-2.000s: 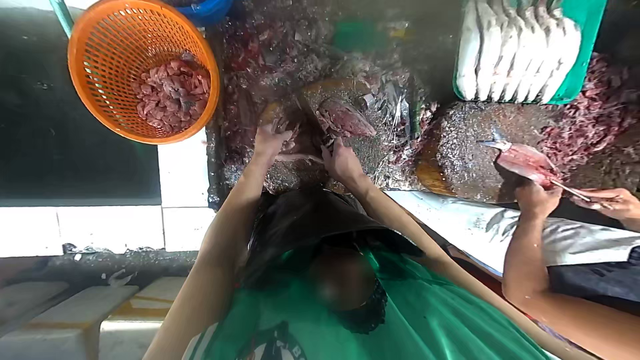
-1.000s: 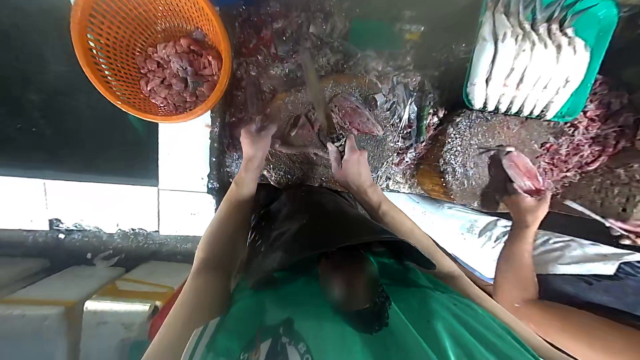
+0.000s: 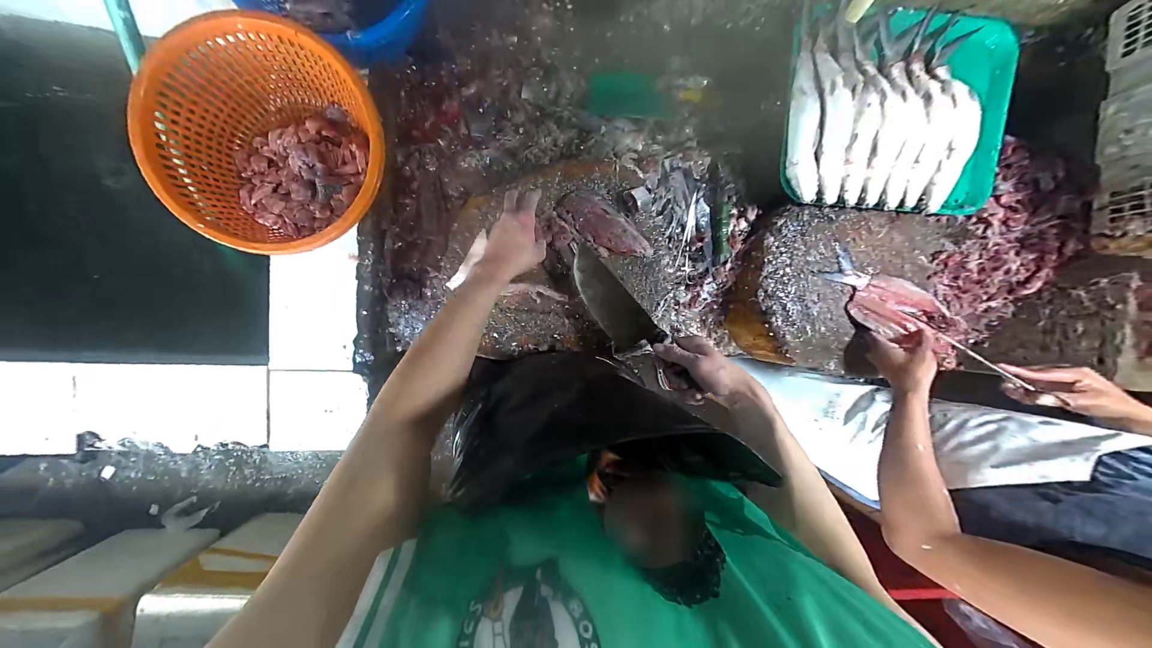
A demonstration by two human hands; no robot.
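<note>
My right hand (image 3: 697,367) grips the handle of a wide-bladed knife (image 3: 612,297), low at the right part of a round wooden chopping block (image 3: 531,328). The blade points up and left, its tip close to a piece of reddish fish (image 3: 601,223) on the block. My left hand (image 3: 517,236) is over the left part of the block with fingers extended; a pale strip lies by its wrist, and whether the fingers touch anything is unclear. Silvery fish scraps (image 3: 686,211) are heaped to the right of the fish piece.
An orange plastic basket (image 3: 144,135) with fish pieces stands at upper left, a blue basin (image 3: 391,36) behind it. At right, a co-worker's hands work a split fish (image 3: 895,304) with a thin tool on another block (image 3: 810,288). Above is a green tray (image 3: 990,135) of whole fish.
The knife, seen above the block one second ago, now slants down to my right hand, which has moved down and right. My left hand has shifted up with its fingers extended.
</note>
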